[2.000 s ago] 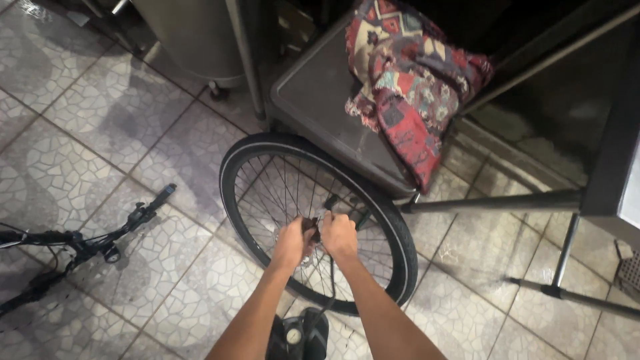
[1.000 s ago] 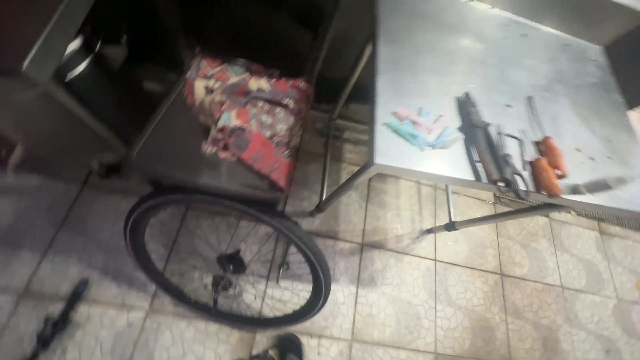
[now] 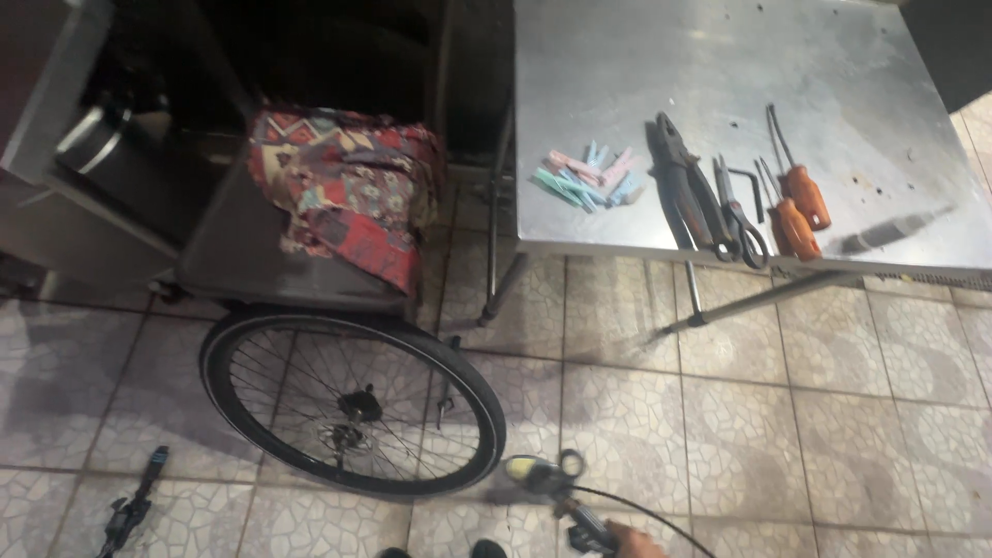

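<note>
At the bottom edge, my right hand (image 3: pixel 639 542) is partly in view, its fingers around the lower end of a blurred black device (image 3: pixel 577 519) with a pale round face, a ring and a thin black cable or hose. My left hand is out of view. Left of the device, a spoked bicycle wheel (image 3: pixel 488 387) with a black tyre leans against a dark chair (image 3: pixel 225 240). The wheel's hub (image 3: pixel 360 405) and brake disc (image 3: pixel 345 438) show through the spokes. A patterned red cloth (image 3: pixel 356 186) lies on the chair seat.
A metal table (image 3: pixel 597 46) holds clothespins (image 3: pixel 593 174), pliers (image 3: pixel 682 174), scissors (image 3: pixel 736 217), a hex key (image 3: pixel 756 190), orange-handled screwdrivers (image 3: pixel 806 198) and a grey tool (image 3: pixel 891 230). A black handlebar end (image 3: pixel 136 504) is at lower left; table legs (image 3: pixel 763 298) reach the floor.
Both hands were at the wheel's hub two seconds ago and have left it. My right hand now appears at the bottom with the black device. The view has swung right, towards the table.
</note>
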